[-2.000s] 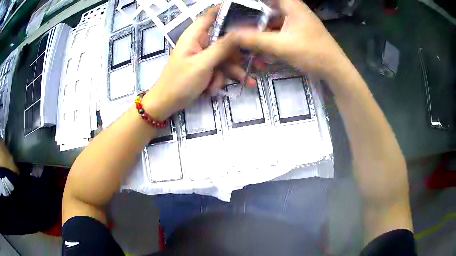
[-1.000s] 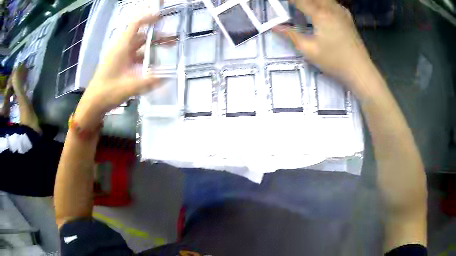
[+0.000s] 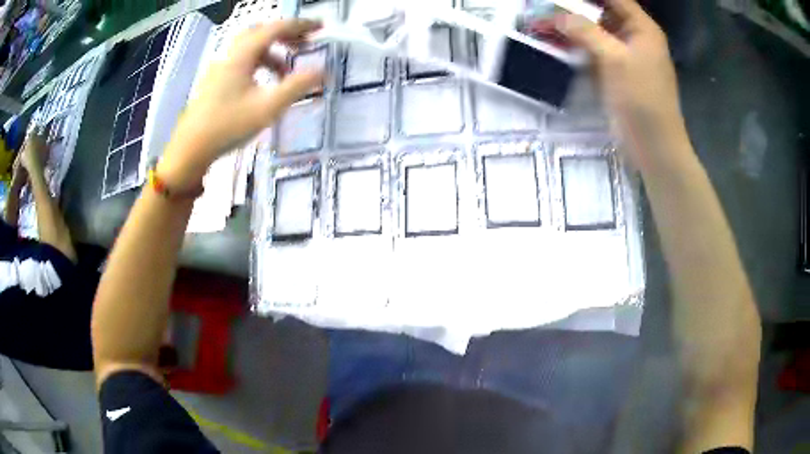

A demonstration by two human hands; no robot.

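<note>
My right hand (image 3: 626, 66) pinches a white-bordered adhesive sheet (image 3: 484, 64) at its right part; the sheet is partly blurred. One black rectangle (image 3: 536, 73) shows near my fingers, beside empty windows. My left hand (image 3: 235, 102) is over the left side of the rows, fingers apart, with nothing seen in it. Below lie clear housings in rows. The front row holds several with thin dark borders, such as the middle one (image 3: 431, 199). The sheet hides part of the back rows.
White sheeting (image 3: 444, 279) lies under the housings, with a wrinkled front edge. A stack of black-grid adhesive sheets (image 3: 133, 120) stands at left, beside white sheets (image 3: 211, 199). A person's arm (image 3: 49, 199) is at far left. A translucent scrap (image 3: 753, 137) lies on the dark bench at right.
My left hand has left the front-left housing, which now sits in line with the front row. My right hand and the adhesive sheet have shifted right, and the sheet has turned.
</note>
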